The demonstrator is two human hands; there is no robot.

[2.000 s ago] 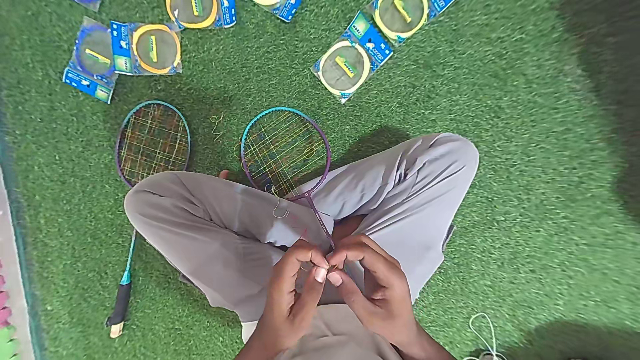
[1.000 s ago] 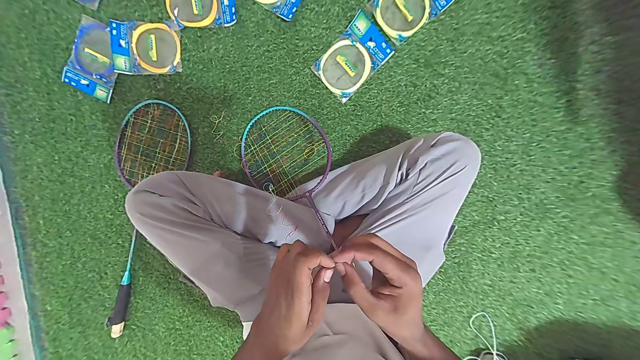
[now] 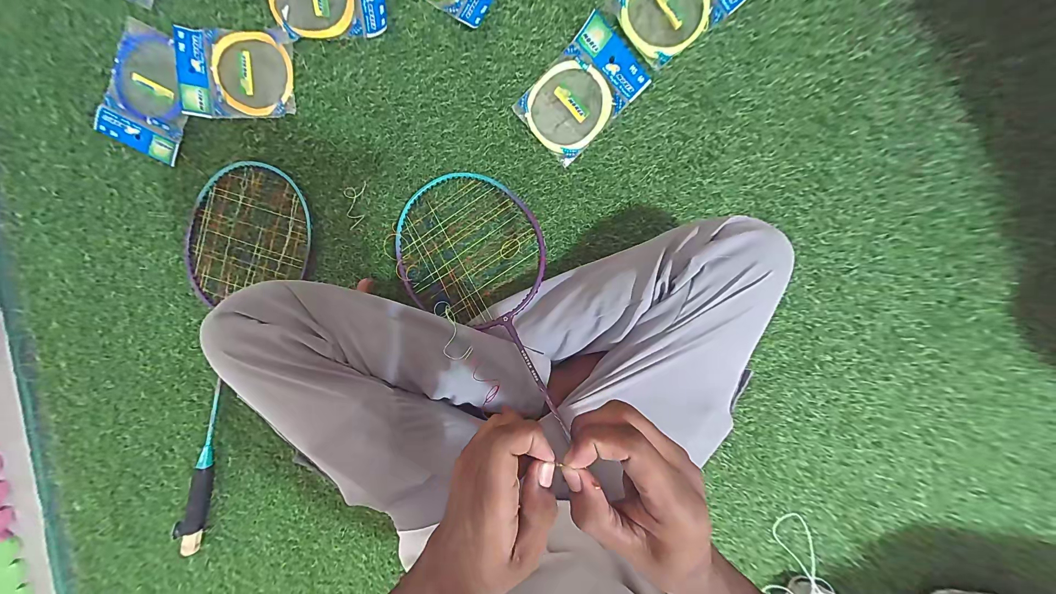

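Note:
My left hand (image 3: 499, 487) and my right hand (image 3: 639, 487) meet above my lap, thumbs and forefingers pinching a thin string between them; most of it is hidden by the fingers. A badminton racket (image 3: 540, 243) with a teal and purple frame lies just beyond, its shaft running down between my legs toward my hands. Its yellow-green strings are unevenly spaced, with loose loops at the frame. A curled loose string (image 3: 452, 334) and a pink strand (image 3: 492, 389) lie over my trouser leg.
A second badminton racket (image 3: 308, 223) lies at the left, partly under my knee. Packets of yellow string (image 3: 610, 99) and a packet of blue string (image 3: 118, 78) are spread on the artificial turf at the top. A pale looped cord (image 3: 811, 540) is at the lower right.
My hands have stayed together over my lap, with the fingers shifting slightly around the string. The rackets and packets have not moved.

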